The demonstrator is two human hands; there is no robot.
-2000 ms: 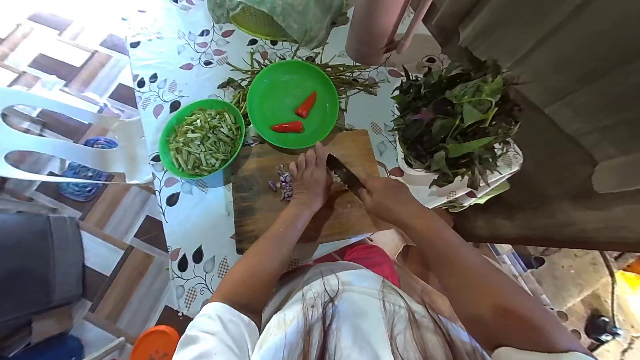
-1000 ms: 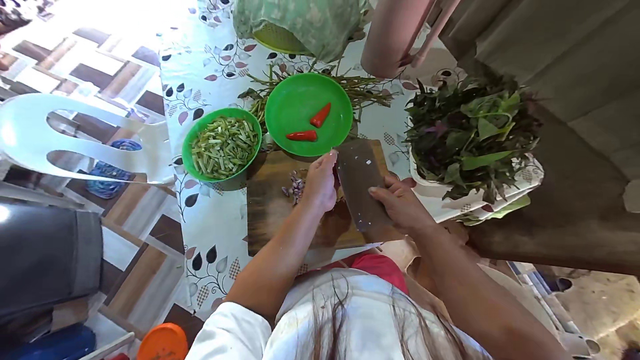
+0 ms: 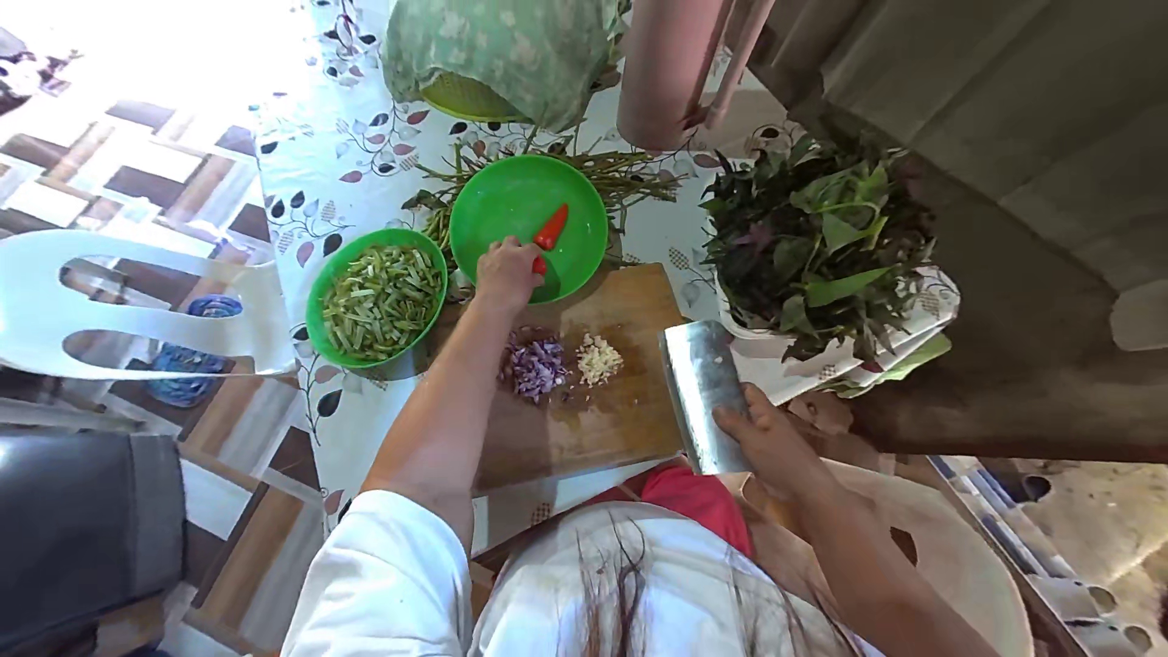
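Observation:
My left hand [image 3: 508,272] reaches over the near rim of a green plastic plate [image 3: 493,205], its fingertips at a red chili pepper [image 3: 539,265]; whether they grip it is unclear. A second red chili pepper [image 3: 552,226] lies just beyond on the plate. My right hand [image 3: 762,429] holds a broad-bladed metal cleaver [image 3: 705,392] by its handle, over the right edge of the wooden cutting board [image 3: 630,424]. On the board, chopped purple onion [image 3: 537,367] lies left of a small heap of minced garlic [image 3: 599,359].
A green bowl of cut green stems [image 3: 381,297] stands left of the board. Leafy greens [image 3: 817,242] fill a white container at the right. Long stems [image 3: 639,173] lie behind the plate. A pink pitcher [image 3: 662,82] and a green cloth-covered basket [image 3: 470,96] stand farther back.
My left hand has moved from the board to the plate with the chili peppers. The cleaver has moved right, off the middle of the board, and the garlic heap now shows.

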